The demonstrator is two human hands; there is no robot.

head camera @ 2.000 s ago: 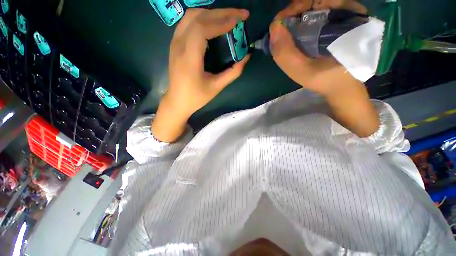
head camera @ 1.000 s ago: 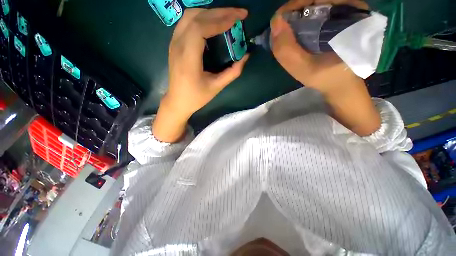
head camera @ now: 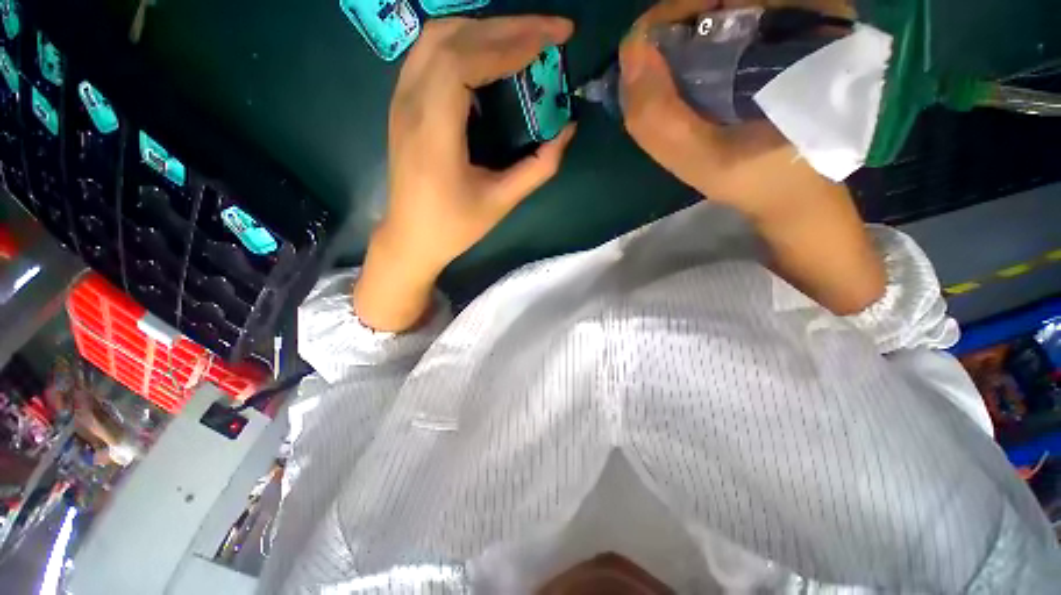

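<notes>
My left hand (head camera: 448, 151) holds a small device housing (head camera: 545, 95) on edge between thumb and fingers, its turquoise face turned to the right. My right hand (head camera: 698, 128) is closed around a dispensing syringe (head camera: 745, 70), a clear barrel with dark contents. The syringe lies level, its needle pointing left at the housing's turquoise face; whether the tip touches is too small to tell. A white wrap (head camera: 832, 102) covers the syringe's rear, beside a green cap (head camera: 905, 81). The far fingers of my right hand are partly hidden behind the barrel.
Two more turquoise-faced housings (head camera: 386, 23) lie on the dark green mat (head camera: 314, 105) at the top. A black blister tray (head camera: 175, 221) with several turquoise pieces is at left, a red crate (head camera: 134, 337) beyond it. A clear hose (head camera: 1024, 98) runs right from the cap.
The housing in my left hand has tilted slightly and shows more of its side. My right hand and the syringe have shifted slightly left.
</notes>
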